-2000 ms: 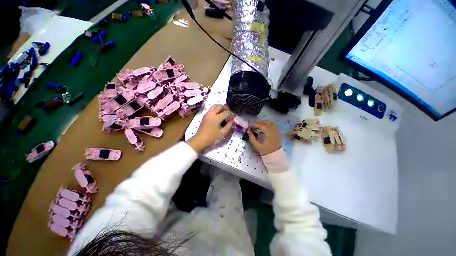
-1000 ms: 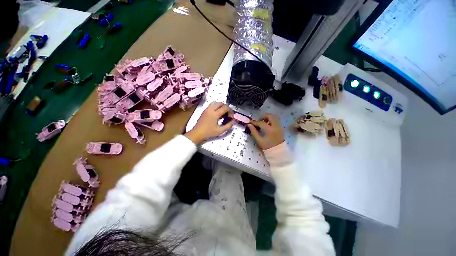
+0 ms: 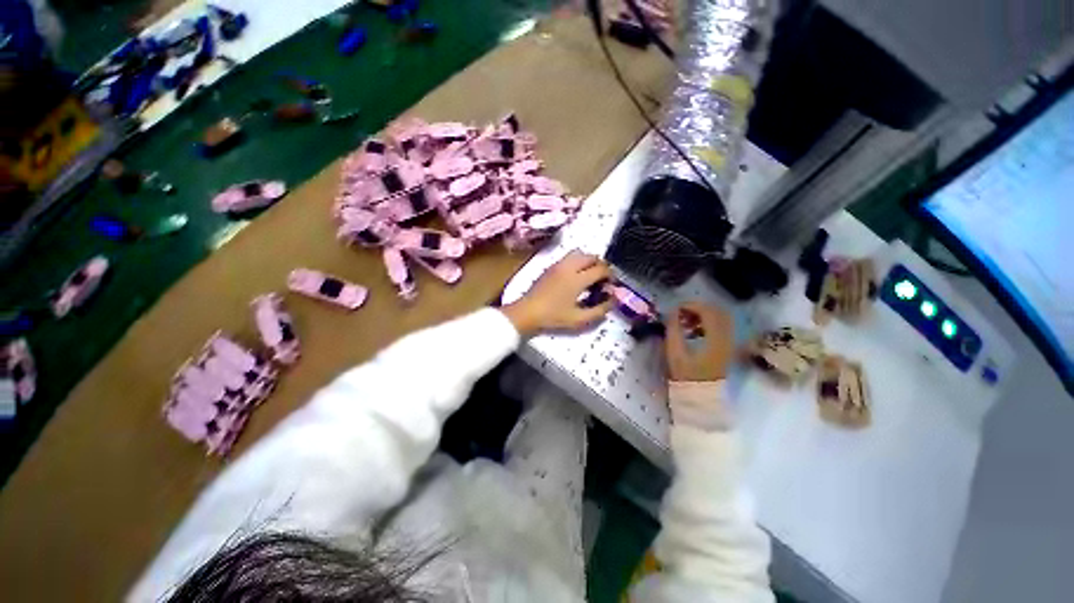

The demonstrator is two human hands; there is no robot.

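A pink housing lies on the perforated work plate, just below the black extraction nozzle. My left hand is at its left end, with the fingertips at a dark block there; whether they grip the housing cannot be told. My right hand is to the right of the housing, apart from it, with fingers curled; something small and dark shows between the fingers, too blurred to name. A small black block sits by the housing's lower right end.
A heap of pink housings and a neat row lie on the brown bench. The foil duct and grey column stand behind the plate. Tan housings, a lit control panel and a monitor are at right.
The view has turned, shifting the scene rightward. My right hand has moved off the housing to the right. My left hand remains at the housing's left end.
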